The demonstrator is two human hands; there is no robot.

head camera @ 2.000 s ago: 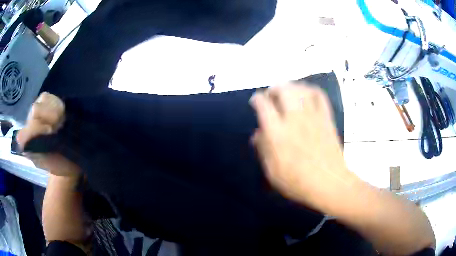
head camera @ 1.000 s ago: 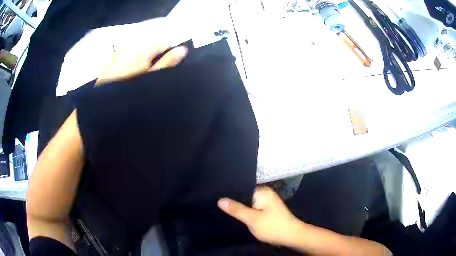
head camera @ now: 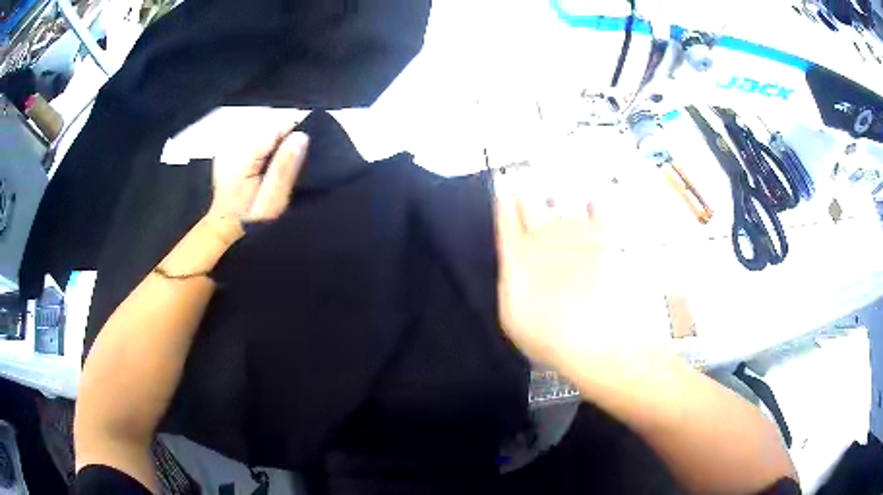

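Note:
A black fabric piece (head camera: 319, 280) lies over the white table and hangs over its front edge, with folds at its upper edge. More black cloth curves away to the upper left. My left hand (head camera: 259, 179) pinches a raised corner of the fabric between thumb and fingers. My right hand (head camera: 552, 261) lies flat at the fabric's right edge, fingers pointing forward; it is overexposed against the white table, and it does not grip the cloth.
The white sewing machine (head camera: 755, 87) with blue stripe stands at the upper right. Black-handled scissors (head camera: 760, 227) and an orange-brown tool (head camera: 687, 193) lie right of my right hand. A tan thread cone (head camera: 44, 120) is at the far left.
My right hand has moved up from the lower front edge onto the table at the fabric's right side. My left hand now holds a folded-up corner. The camera view has shifted.

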